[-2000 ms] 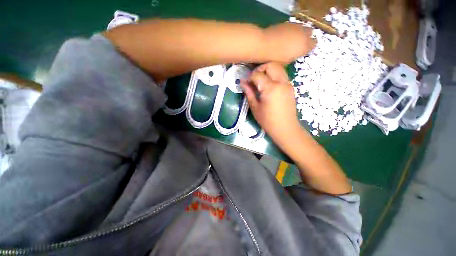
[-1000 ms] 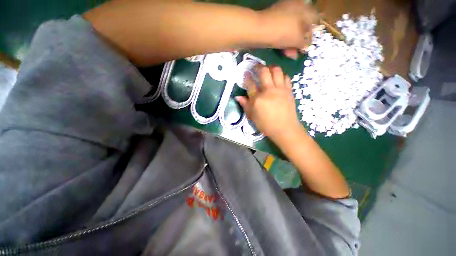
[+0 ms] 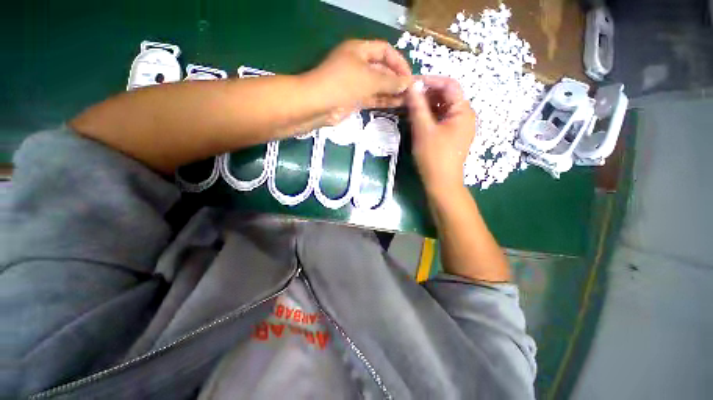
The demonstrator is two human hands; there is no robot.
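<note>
Several white plastic frames [image 3: 334, 195] lie side by side on the green bench, loops toward me. Their heads are partly hidden by my left forearm. My left hand [image 3: 363, 76] is above the row's right end, fingertips pinched together; what they hold cannot be told. My right hand [image 3: 444, 117] is beside it, with a small white insert [image 3: 418, 87] at its thumb and finger. The fingertips of both hands meet or nearly meet there. The heap of inserts [image 3: 500, 101] lies loose behind and right of my right hand.
More frames [image 3: 559, 117] are stacked right of the heap, and another [image 3: 600, 43] lies at the far right. Brown board [image 3: 539, 31] lies behind the heap, with a tan stick-like strip [image 3: 446, 35]. One frame [image 3: 155, 69] lies at the left. The bench's near edge runs before my jacket.
My right hand has left the rightmost frame's head and moved up and right. My left hand has come back from the heap to meet it. The view has shifted, showing more of the row.
</note>
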